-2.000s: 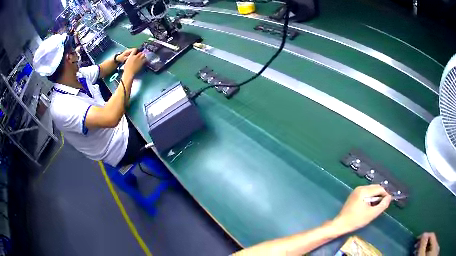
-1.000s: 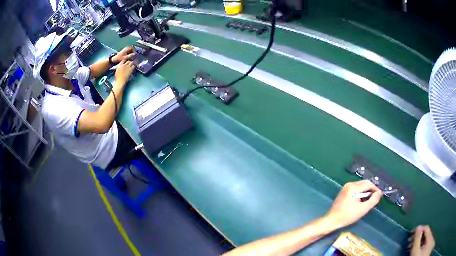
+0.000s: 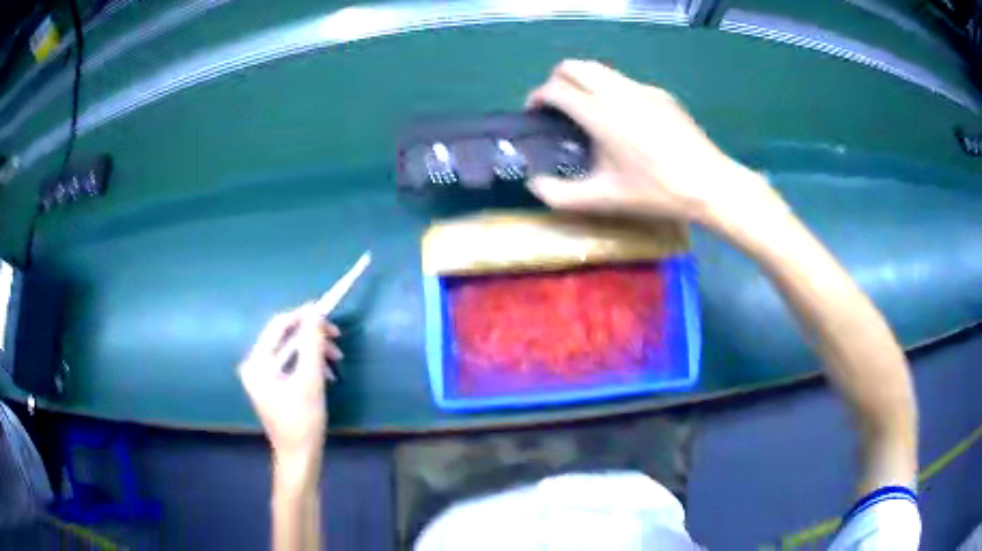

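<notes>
My left hand (image 3: 293, 371) holds pale, slim tweezers (image 3: 347, 284) like a pen, left of the blue bin, their tip pointing up and right. My right hand (image 3: 625, 145) grips the right end of a dark four-position module (image 3: 474, 161) from above, covering that end. Several shiny metal fittings show on the module, which lies lengthwise beyond the bin. The blue bin (image 3: 436, 355) holds a loose mass of tiny red parts (image 3: 560, 323). A tan-yellow band (image 3: 506, 245) runs along its far edge. The picture is blurred.
Another dark module (image 3: 75, 183) lies at the left on the green bench (image 3: 215, 258). A dark box (image 3: 38, 328) stands at the left edge, with a black cable above it. Metal strips (image 3: 355, 22) run along the back. Part of a dark module (image 3: 969, 140) shows far right.
The view has swung right and down onto the bin. My right hand now grips the module's end. My left hand and the tweezers have moved away from the module to the bin's left.
</notes>
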